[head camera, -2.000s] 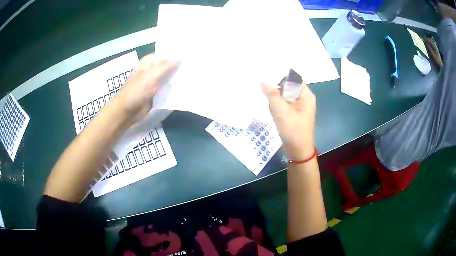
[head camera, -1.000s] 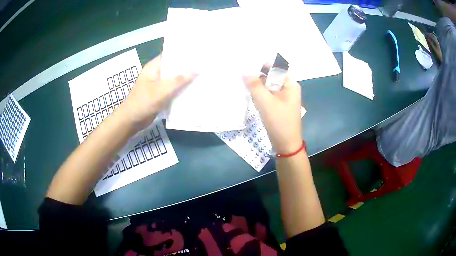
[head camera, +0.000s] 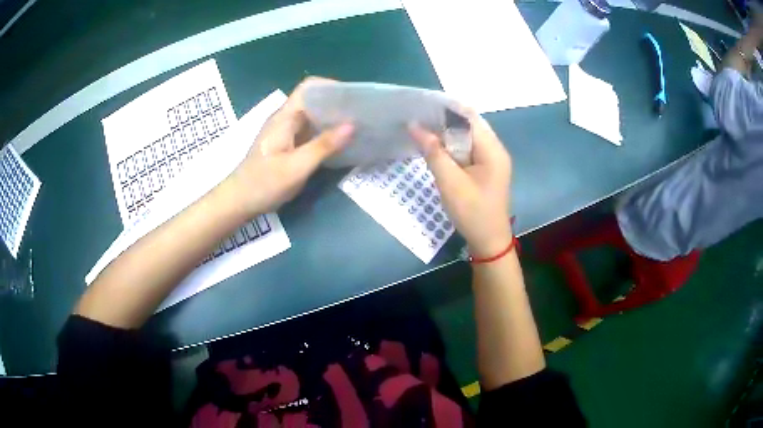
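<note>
My left hand [head camera: 289, 155] and my right hand [head camera: 468, 175] hold a greyish-white paper sheet [head camera: 376, 117] between them, thumbs on its near side, the sheet bent and seen foreshortened. A small piece with a dark end and a pale end [head camera: 457, 134] is also held in my right hand. The round sticker sheet [head camera: 410, 205] lies on the bench below the held paper. The rectangular label sheet [head camera: 171, 138] lies at the left. A plain white sheet [head camera: 188, 192] lies across it, partly under my left forearm.
A large white sheet [head camera: 489, 54] lies at the back. A white bottle [head camera: 573, 32], a small white paper [head camera: 595, 104] and a black-and-turquoise device [head camera: 657, 71] are to the right. A dotted sheet [head camera: 15, 199] is far left. A person's grey sleeve [head camera: 698, 188] and red stool [head camera: 586, 267] are right.
The white paper between my hands has turned from flat and broad to a narrow, bent, greyer view. A plain sheet now lies uncovered across the label sheet. The other person's arm has shifted.
</note>
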